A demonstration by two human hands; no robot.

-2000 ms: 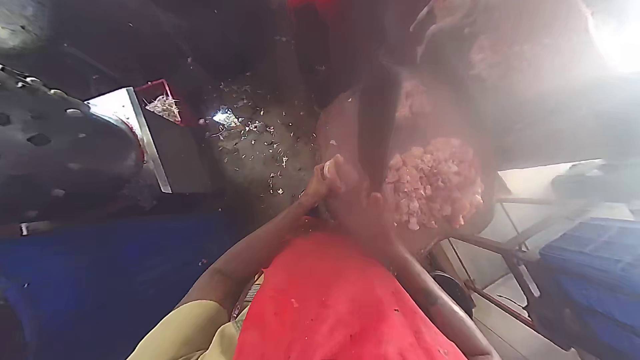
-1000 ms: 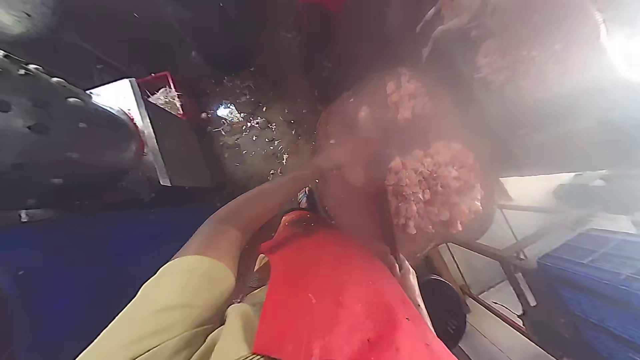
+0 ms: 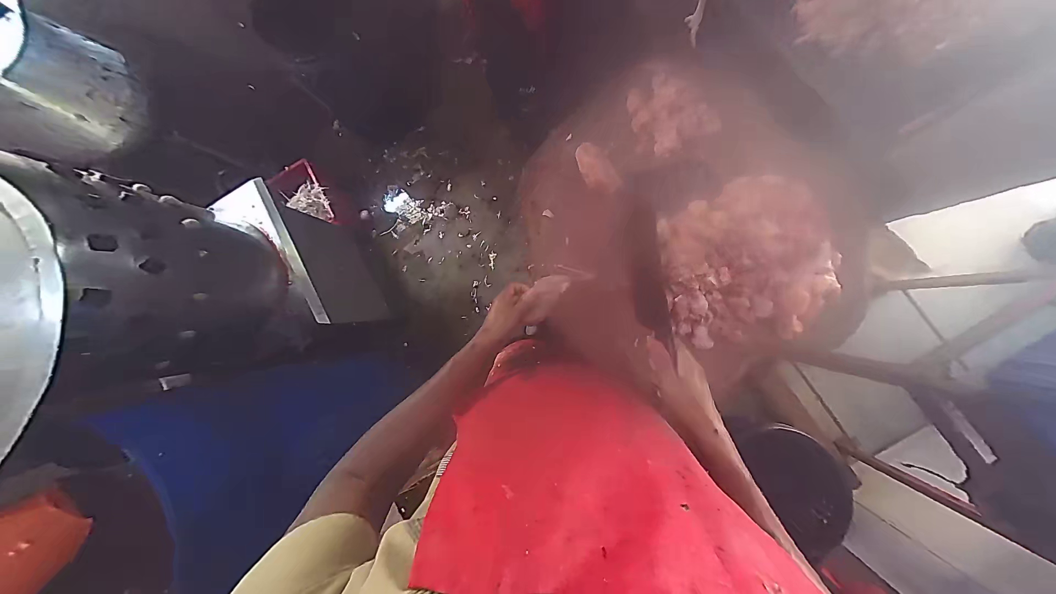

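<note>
A round chopping block [image 3: 577,223] stands in front of me, hazy in the blurred view. Chopped pale-pink meat [image 3: 742,256] lies heaped on its right side, with a smaller pile [image 3: 672,111] at the back and a single piece [image 3: 597,167] left of that. My left hand [image 3: 520,309] is at the block's near left edge, its fingers closed on a pale piece that looks like meat. My right hand [image 3: 681,371] is at the near edge, closed around what looks like the handle of a large dark-bladed knife [image 3: 650,239]. The blade extends away from me, beside the heap.
A red apron [image 3: 569,487] covers my front. Perforated metal drums [image 3: 165,264] stand at the left, beside a metal chute [image 3: 289,247] and a red container [image 3: 307,177]. Scraps litter the floor [image 3: 445,272]. A dark round object [image 3: 796,491] and a metal frame [image 3: 907,487] are at the right.
My left hand, blurred over the block one second ago, is now back at its near left edge. My right hand has moved forward from lower beside the apron.
</note>
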